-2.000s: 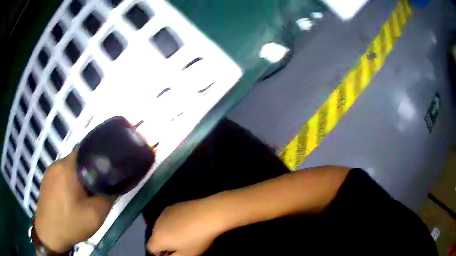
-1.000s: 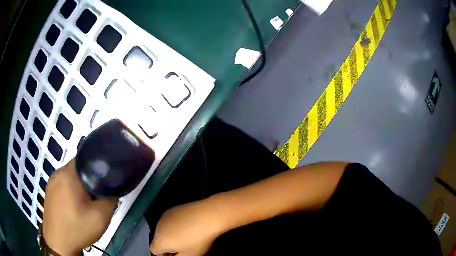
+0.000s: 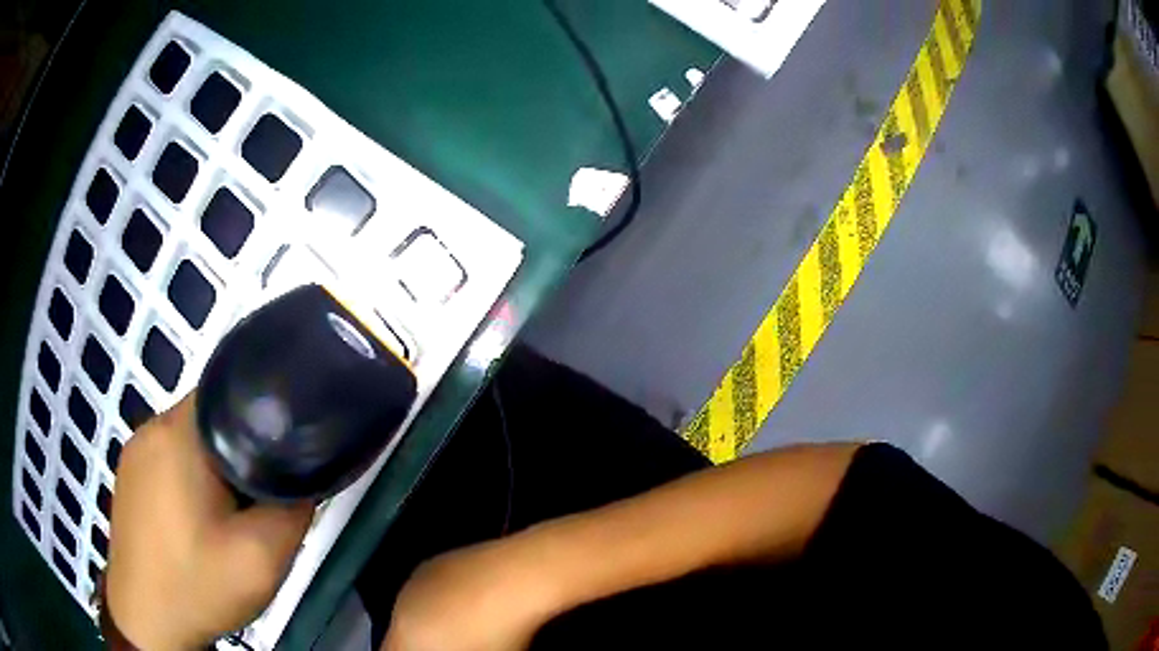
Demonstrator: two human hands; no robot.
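Observation:
My left hand [image 3: 191, 547] at the lower left is closed around a black barcode scanner [image 3: 305, 401] with a rounded head and a thin yellow-orange edge. The scanner is over the front part of a white tray [image 3: 489, 254] and hides some of its pockets. The tray holds rows of dark rounded-square units [image 3: 228, 221]. Pockets near the scanner look pale under bright glare, so their content is unclear. My right forearm crosses my lap. My right hand [image 3: 445, 610] is cut off by the bottom edge, its fingers hidden.
The tray lies on a green bench top [image 3: 420, 89]. A black cable [image 3: 610, 102] runs over the bench edge near small white pieces [image 3: 597, 191]. Another white tray corner [image 3: 763, 45] is at the top. The grey floor has yellow-black tape [image 3: 813, 280]. Cardboard [image 3: 1125, 509] is at the right.
The view has shifted, with the tray's near corner lower and further left. My left hand holds the scanner slightly further right, its yellow-orange edge now visible. The glare on the tray has shrunk.

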